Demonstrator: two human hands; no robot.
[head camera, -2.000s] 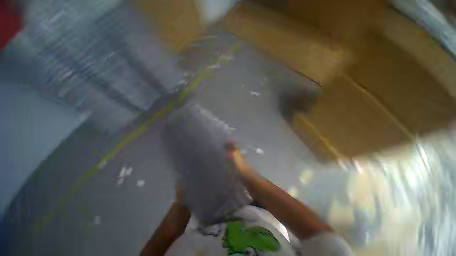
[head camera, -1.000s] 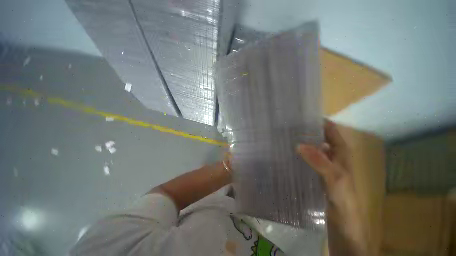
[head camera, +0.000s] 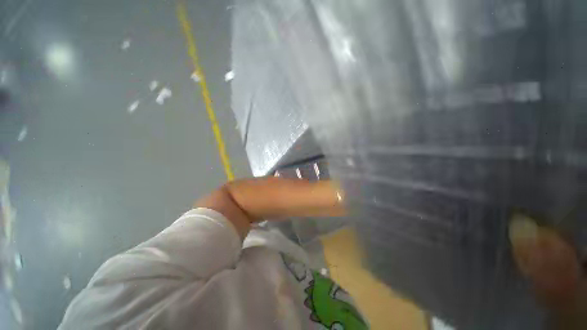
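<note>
A thick stack of nested clear grey plastic trays (head camera: 444, 161) fills the right half of the view, very close to the camera and blurred. My left arm reaches in from the lower left, and my left hand (head camera: 331, 196) is at the stack's left edge, its fingers hidden behind it. My right hand (head camera: 547, 258) is at the lower right, blurred and partly cut off, with its thumb on the near face of the stack. The stack is held up between both hands.
Tall silvery tray bundles (head camera: 267, 122) stand behind the held stack. Brown cardboard (head camera: 367, 280) shows below it. The grey floor (head camera: 116, 161) at left has a yellow line (head camera: 207, 103) and scattered white scraps (head camera: 163, 95).
The held stack has risen close to the camera and moved right in the view. The view has turned, so the yellow line now runs steeply and the tray bundles are mostly covered.
</note>
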